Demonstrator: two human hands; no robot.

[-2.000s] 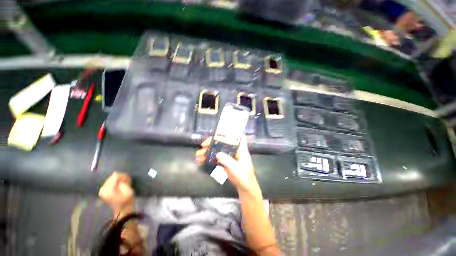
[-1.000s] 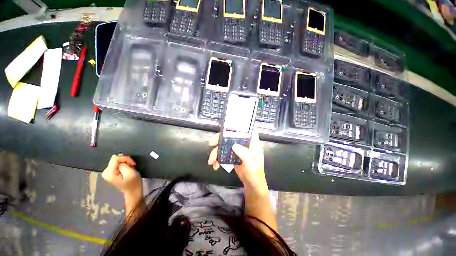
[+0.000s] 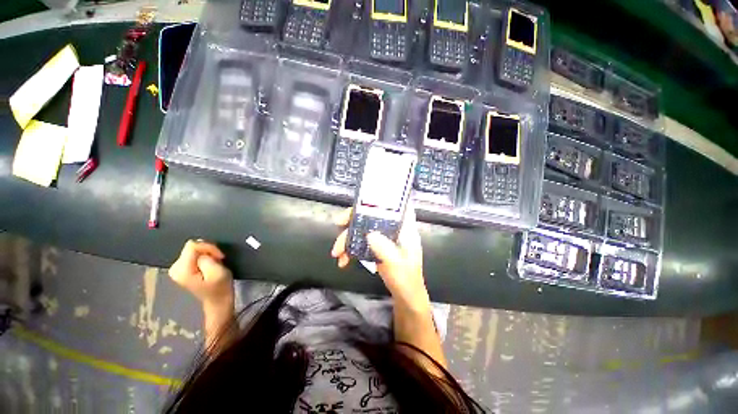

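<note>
My right hand (image 3: 394, 257) holds a dark keypad phone (image 3: 377, 229) with its screen lit white; the thumb lies on the keys. The phone is held over the front edge of a large clear blister tray (image 3: 243, 174). Several keypad phones with yellow-framed screens lie in the tray's two rows; two front-row pockets at the left hold no phone. My left hand (image 3: 201, 268) is curled into a loose fist at the bench's front edge, with nothing visible in it. A white slip shows partly under the right hand.
A second blister tray (image 3: 593, 281) with dark parts stands at the right. Left of the large tray are a smartphone (image 3: 172, 65), a red pen (image 3: 130, 105), a thin marker (image 3: 156, 194) and paper pads (image 3: 39, 154). A small white scrap (image 3: 252, 242) lies near the left hand.
The view has shifted towards the trays since the oldest frame, and only slightly in the last second. The right hand still holds the lit phone; the left hand stays curled.
</note>
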